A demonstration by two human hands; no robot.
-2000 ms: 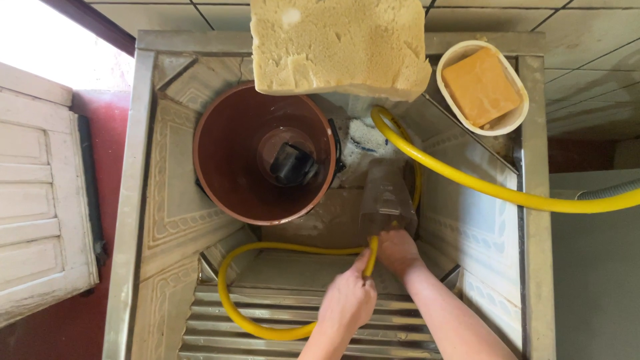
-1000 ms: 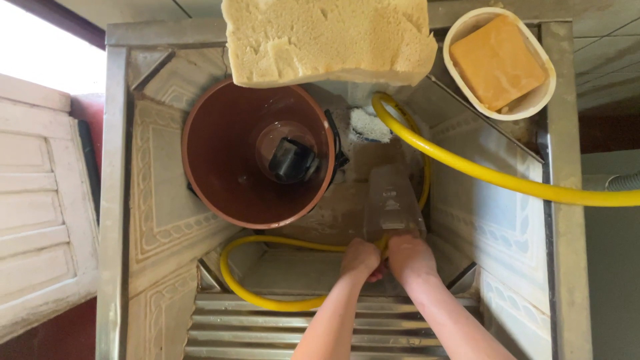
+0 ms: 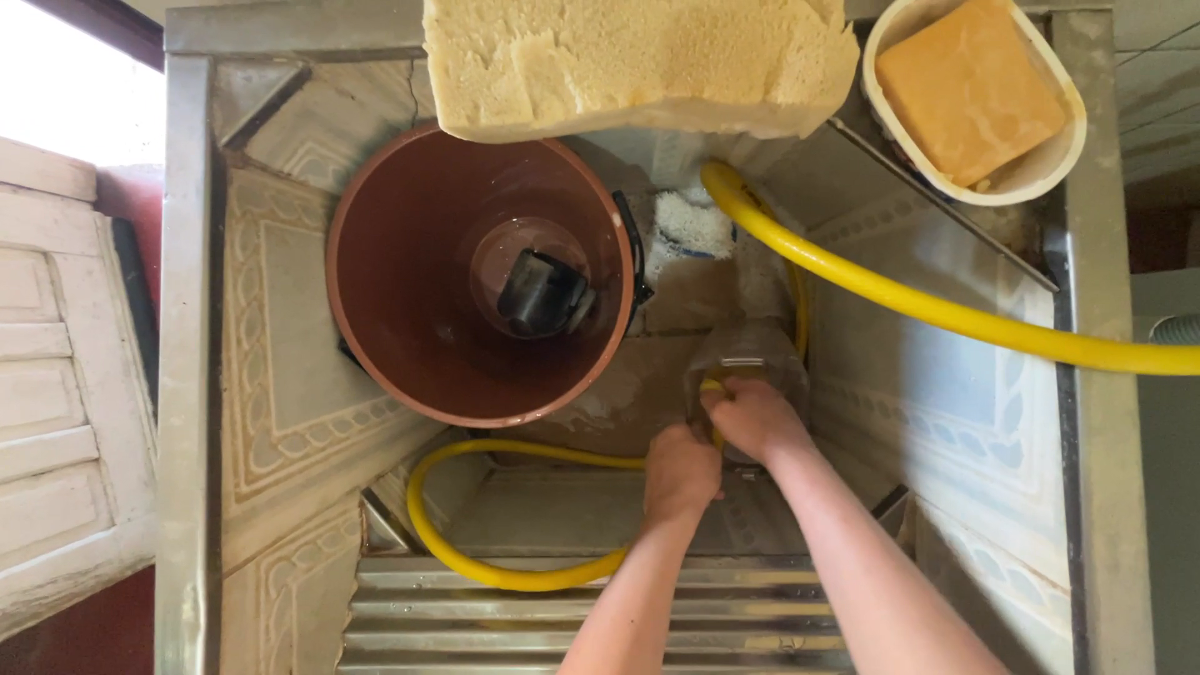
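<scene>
Down in a tiled laundry sink, my left hand [image 3: 682, 473] is closed around a yellow hose [image 3: 900, 291] near its end. My right hand [image 3: 757, 419] grips the hose end at the mouth of a clear plastic container [image 3: 748, 342], with its fingers partly inside. The hose loops left of my hands and also runs out over the sink's right edge. Left of the container stands a reddish-brown bucket [image 3: 403, 272] holding a dark object [image 3: 542, 292] and a little clear liquid. A white-bristled brush [image 3: 694, 225] lies beyond the container.
A large yellowish sponge-like block [image 3: 637, 70] covers part of the sink's far edge. An orange-yellow bar [image 3: 970, 89] sits in a white tub [image 3: 1067, 169] at the far right corner. Metal washboard ridges [image 3: 506, 633] lie nearest me; a white panelled door [image 3: 56, 375] stands left.
My right hand has moved from beside my left hand onto the container's mouth. The container has been tipped so that its opening faces me. The view is closer to the sink.
</scene>
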